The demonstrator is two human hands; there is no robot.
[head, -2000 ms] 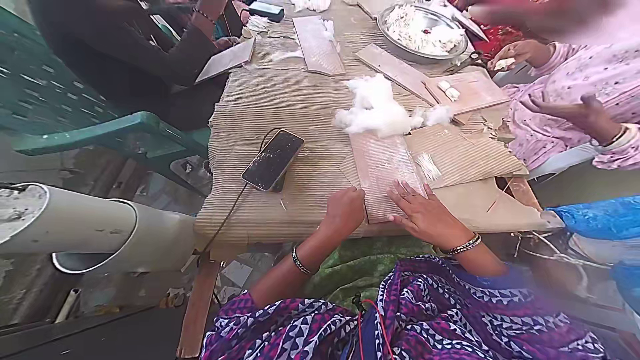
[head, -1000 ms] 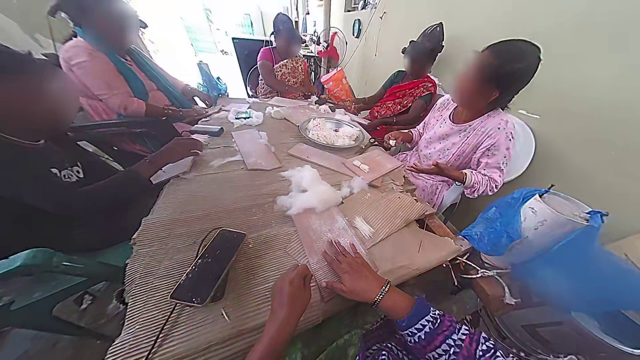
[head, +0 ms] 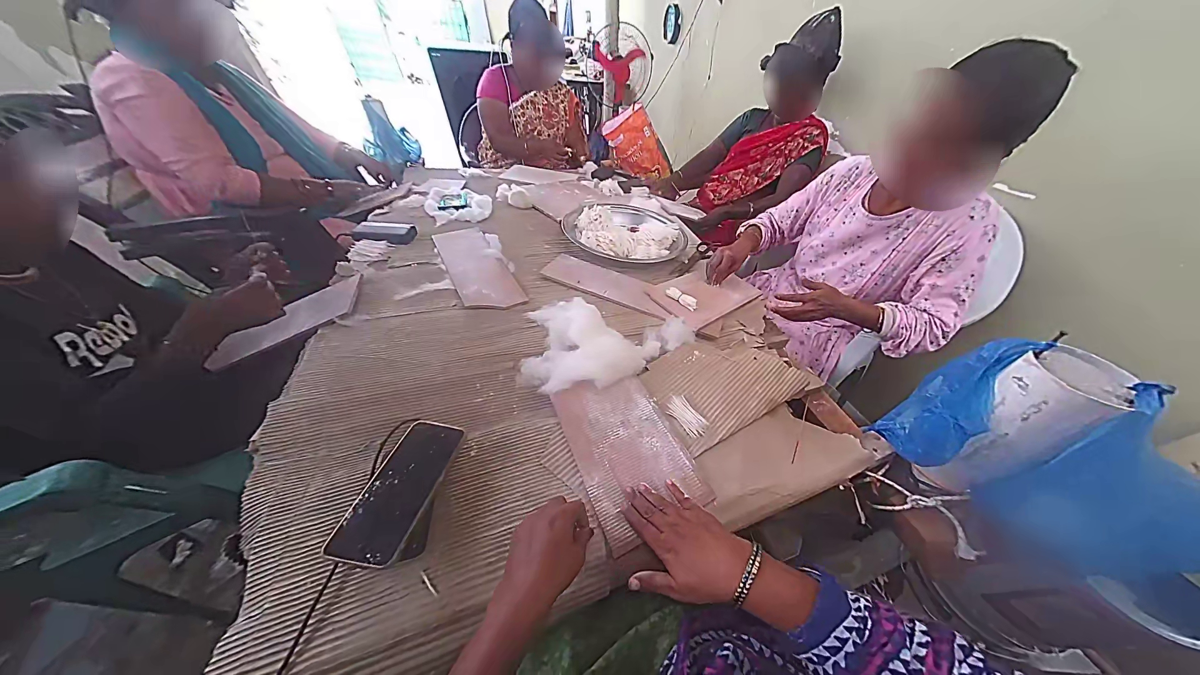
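My right hand (head: 689,548) lies flat, fingers spread, on the near end of a pinkish ribbed board (head: 623,455). Beside that board's near left edge my left hand (head: 551,539) rests with its fingers curled; whether it pinches anything is hidden. A loose heap of white cotton wool (head: 586,347) covers the board's far end. To the board's right, a small bundle of thin white cotton wicks (head: 687,415) lies on a piece of corrugated cardboard (head: 727,380).
A smartphone (head: 398,492) with a cable lies left of my hands. Farther off are a metal plate of cotton pieces (head: 572,230), another board (head: 478,272) and several seated co-workers. A bucket with blue plastic (head: 1059,403) stands right of the table's torn cardboard edge.
The view has tilted up, bringing the co-workers into sight. My hands remain near the board's near end, the right one still flat on it.
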